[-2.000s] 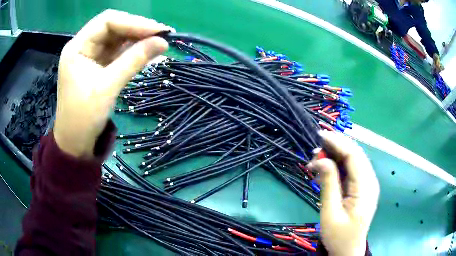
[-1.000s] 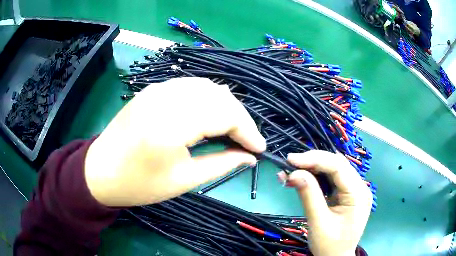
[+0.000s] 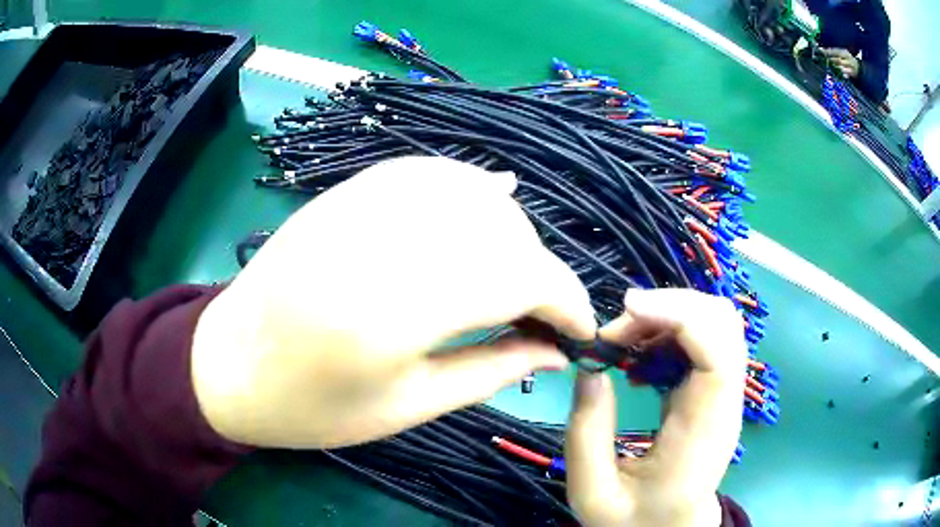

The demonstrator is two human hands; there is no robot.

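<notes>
My left hand (image 3: 381, 309) and my right hand (image 3: 665, 412) meet over the front of the main cable pile (image 3: 515, 144). Between their fingertips they hold a black cable lead (image 3: 598, 352), with a little red and blue showing at my right fingers. A dark loop of cable shows behind my left hand. Whether a sleeve piece is on the lead cannot be made out. The main pile has silver ends at left and red and blue ends at right. A second cable pile (image 3: 454, 468) lies nearest me, partly hidden by my left hand.
A black tray (image 3: 91, 247) with loose black sleeve pieces stands at left. Pale edging strips (image 3: 814, 283) cross the green bench (image 3: 577, 39). At upper right a person in dark clothing (image 3: 866, 41) has a hand near more blue-ended cables (image 3: 840, 108).
My left hand has come down from the upper left to meet my right hand. The held cable, earlier stretched in an arc, is now mostly hidden by my hands.
</notes>
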